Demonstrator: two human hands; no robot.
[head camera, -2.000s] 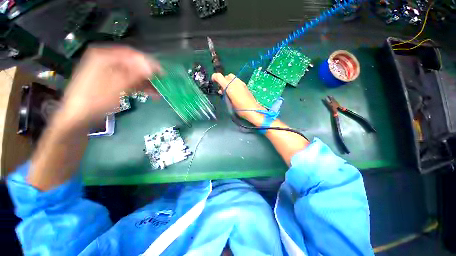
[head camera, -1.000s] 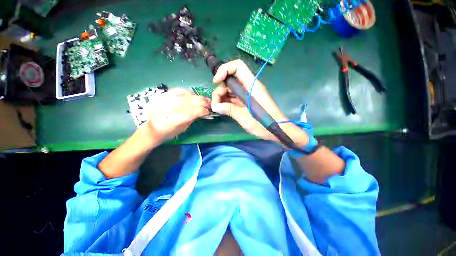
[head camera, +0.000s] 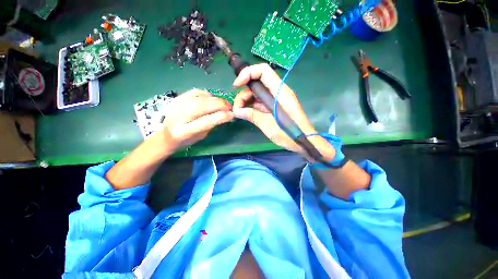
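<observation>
My right hand (head camera: 267, 106) holds the black soldering iron (head camera: 262, 93), its tip pointing up and left toward the loose heap of small black components (head camera: 191, 43). My left hand (head camera: 194, 115) is at the front middle of the mat, its fingertips meeting my right fingertips. A green circuit board (head camera: 221, 95) shows only as a strip behind the fingers; most of it is hidden, and the left fingers are closed at it. A whitish populated board (head camera: 153, 110) lies just left of my left hand, partly covered by it.
A white parts tray (head camera: 94, 93) with boards with orange parts (head camera: 92, 61) is at left, beside a fan (head camera: 31, 82). Two green boards (head camera: 278, 42), a blue spool (head camera: 365, 24) and open nippers (head camera: 367, 82) lie right. A black bin (head camera: 456, 76) stands far right. A blue coiled cord crosses the upper right.
The left hand has come from the upper left to meet the right at the green board near the front edge. Over the last second the hands stay together, with the left fingers straighter.
</observation>
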